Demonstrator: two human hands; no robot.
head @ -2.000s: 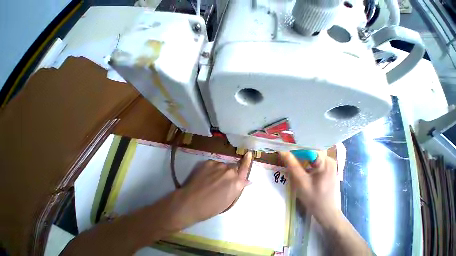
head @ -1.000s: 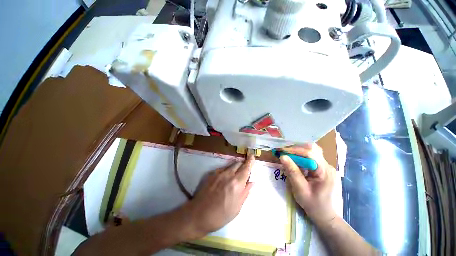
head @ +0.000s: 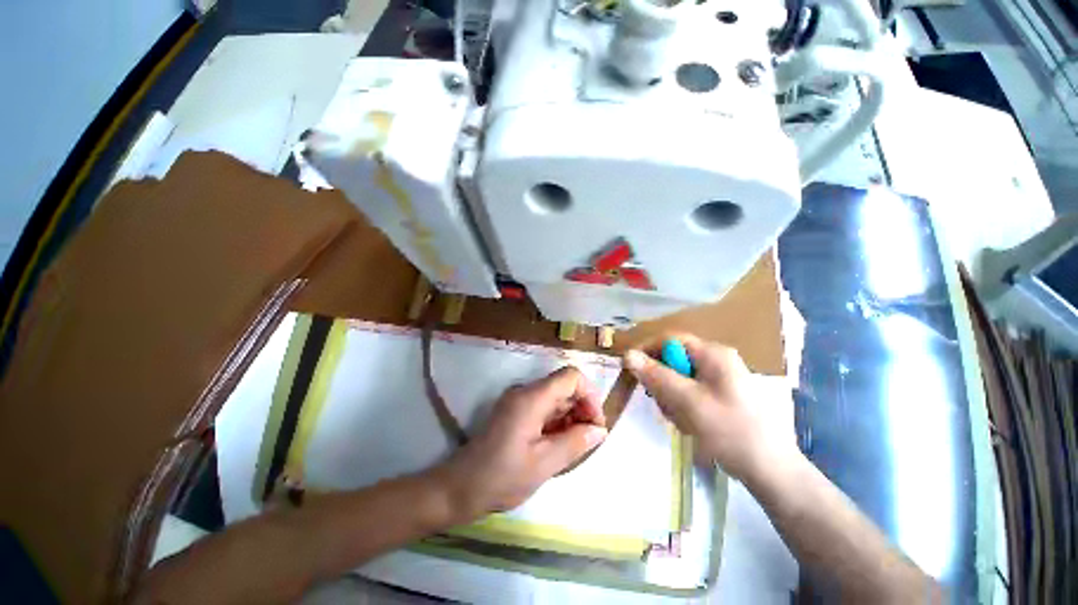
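Note:
A brown bag panel lies under the white machine head. A narrow brown handle strap loops from the panel's edge over the white template board, partly hidden by my left hand. My left hand is over the board, fingers curled and thumb tip beside the strap's right part; whether it grips the strap is unclear. My right hand holds the teal awl, its fingertips at the strap's right end by the panel edge. The awl's point is hidden. Yellow clamp tips show at the panel edge.
The pattern sewing machine head hangs just above the work. Brown panels spread at left, with a layered stack edge. A shiny metal plate is at right, and a strap bundle lies beyond it.
My left hand has left the panel edge, moved down towards me and curled its fingers. My right hand has shifted slightly left, and the awl is now more upright. The camera view has shifted slightly.

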